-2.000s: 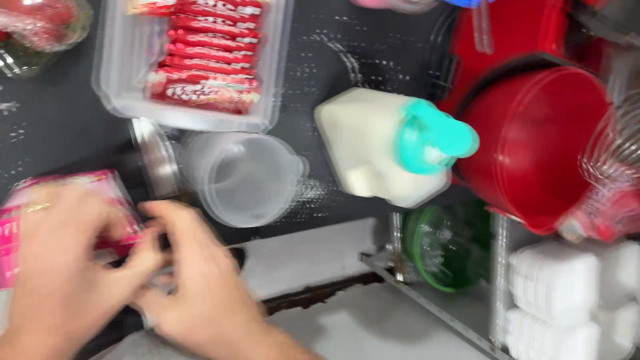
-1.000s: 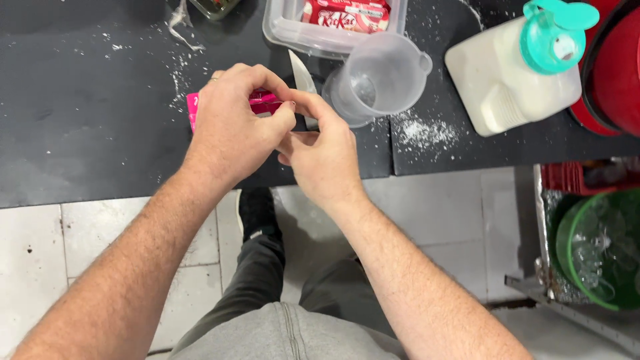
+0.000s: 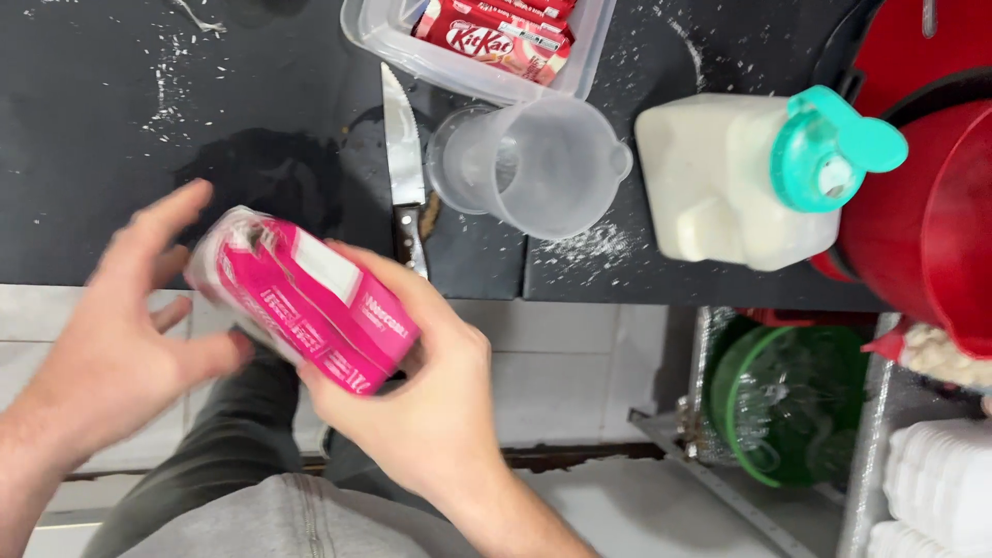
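Note:
My right hand [image 3: 422,380] grips a pink printed packet [image 3: 318,302] by its lower right end, thumb and fingers on either side. The packet is tilted above the counter's front edge, and its far end looks crumpled and slightly blurred. My left hand [image 3: 147,318] is just left of the packet with its fingers spread, holding nothing. Beyond my right hand, a serrated knife with a dark riveted handle [image 3: 404,147] lies on the black counter. A translucent plastic measuring cup [image 3: 554,167] stands to the knife's right, close to a clear plastic tub [image 3: 480,74] of KitKat bars [image 3: 496,39].
A white jug with a turquoise lid [image 3: 736,178] lies right of the cup, its cap flipped up. Further right is a red bowl [image 3: 953,225]. White powder is scattered on the black counter [image 3: 93,194]. Below right are a green basin [image 3: 783,403] and stacked white containers [image 3: 945,480].
My left hand has come away from my right hand, its fingers now spread. The pink packet, mostly hidden behind my hands a second ago, now shows in my right hand, nearer my body.

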